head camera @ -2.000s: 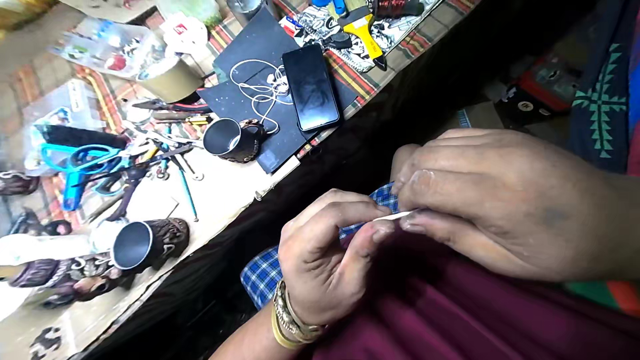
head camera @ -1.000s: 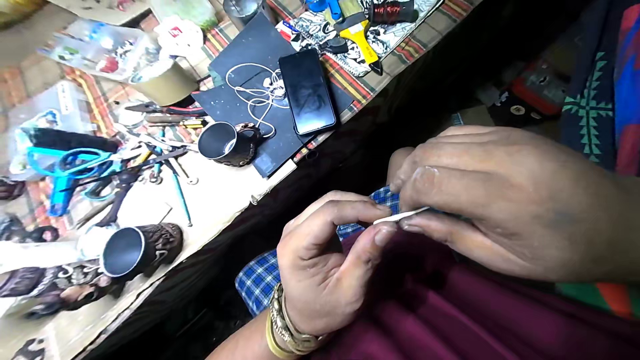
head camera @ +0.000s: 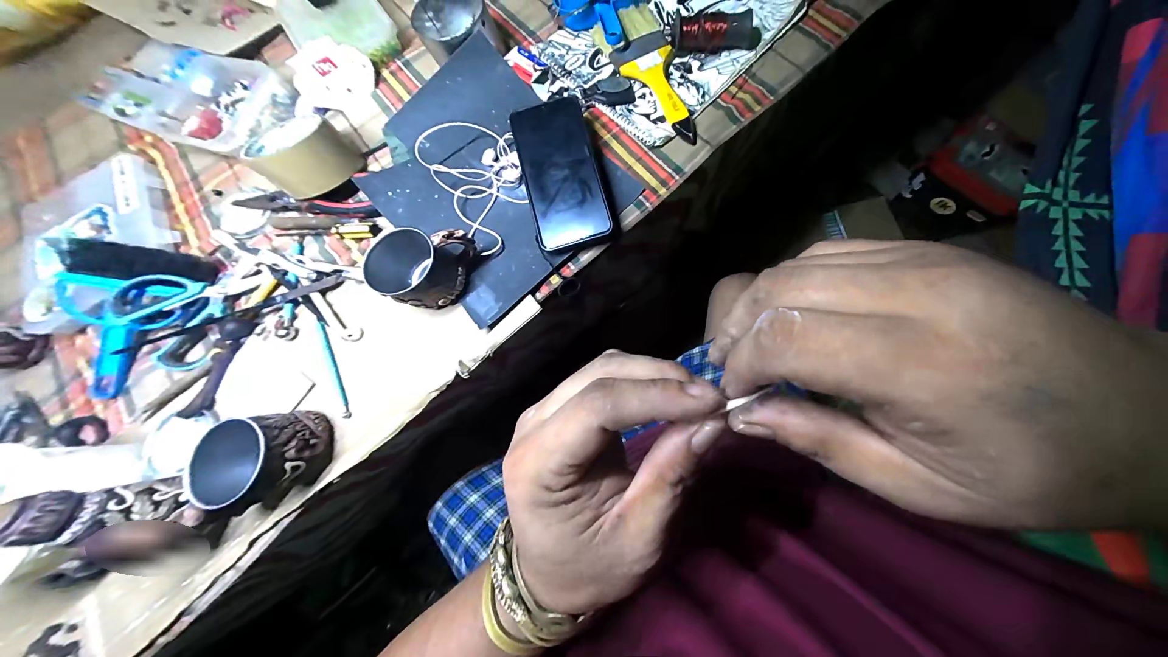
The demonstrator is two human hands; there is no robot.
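A small off-white piece of soft-looking material (head camera: 746, 400) is pinched between both hands over my lap. My left hand (head camera: 607, 474), with bangles at the wrist, holds its left end between thumb and forefinger. My right hand (head camera: 876, 374) grips the other end between thumb and fingers, hiding part of it. Its material cannot be told. Left of the hands, on the table, a dark mug with a sculpted outside (head camera: 297, 452) lies tilted near the edge. A second such mug (head camera: 443, 278) is farther up, by a black smartphone (head camera: 561, 173).
Blue-handled scissors (head camera: 132, 301), a thin teal tool (head camera: 332, 365) and pliers (head camera: 301, 203) lie jumbled on the table. Beyond are a tape roll (head camera: 306, 160), a plastic tray (head camera: 196, 105), white earphones (head camera: 474, 192) and a yellow-handled paintbrush (head camera: 662, 87). The table edge runs diagonally left of my hands.
Between one second ago and now, less of the off-white piece shows between my fingertips. Both hands stay close together in much the same place.
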